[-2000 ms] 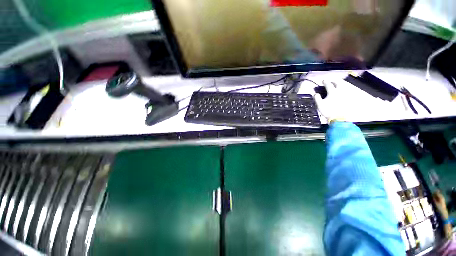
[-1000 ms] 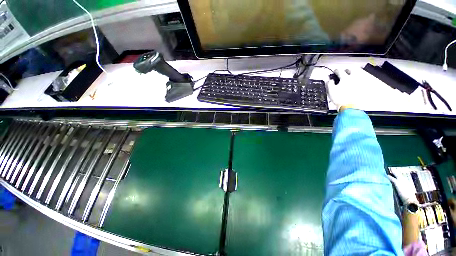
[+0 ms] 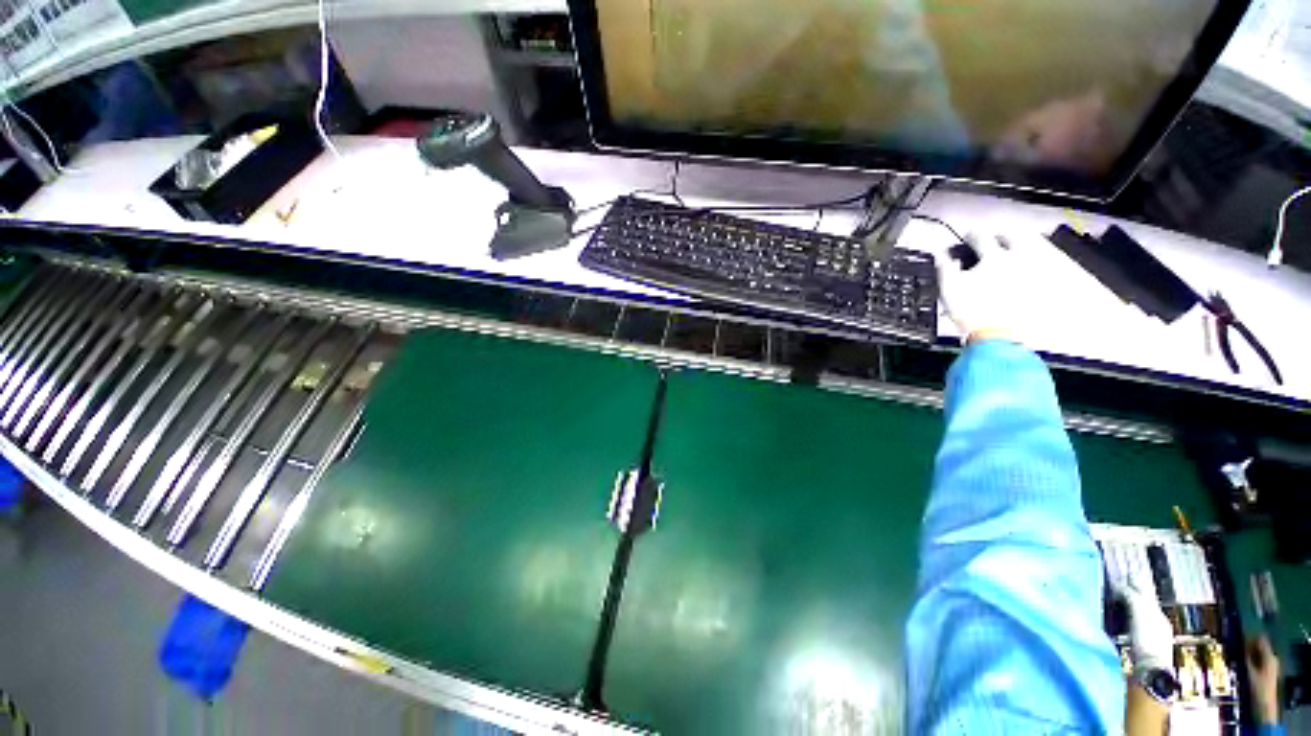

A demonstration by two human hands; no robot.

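Note:
My right hand [image 3: 983, 292], in a white glove and blue sleeve, rests on the black computer mouse [image 3: 963, 255] just right of the keyboard; the hand covers most of the mouse. The long black keyboard [image 3: 762, 263] lies on the white shelf below the large monitor [image 3: 891, 94], which shows a yellowish picture with reflections. The black barcode scanner [image 3: 496, 166] stands in its cradle [image 3: 531, 227] left of the keyboard. My left hand is not in view.
The green-topped line [image 3: 489, 489] runs below the shelf [image 3: 360, 194], with metal rollers [image 3: 187, 403] at left. Black strips [image 3: 1126, 270] and open pliers [image 3: 1239, 338] lie right of the mouse. At lower right, another person's gloved hand [image 3: 1150, 633] is over an open electronic assembly [image 3: 1190, 575].
The view has shifted and tilted, showing more of the rollers and floor at left. My right hand stays on the mouse. The neighbour's gloved hand has come into view over the assembly.

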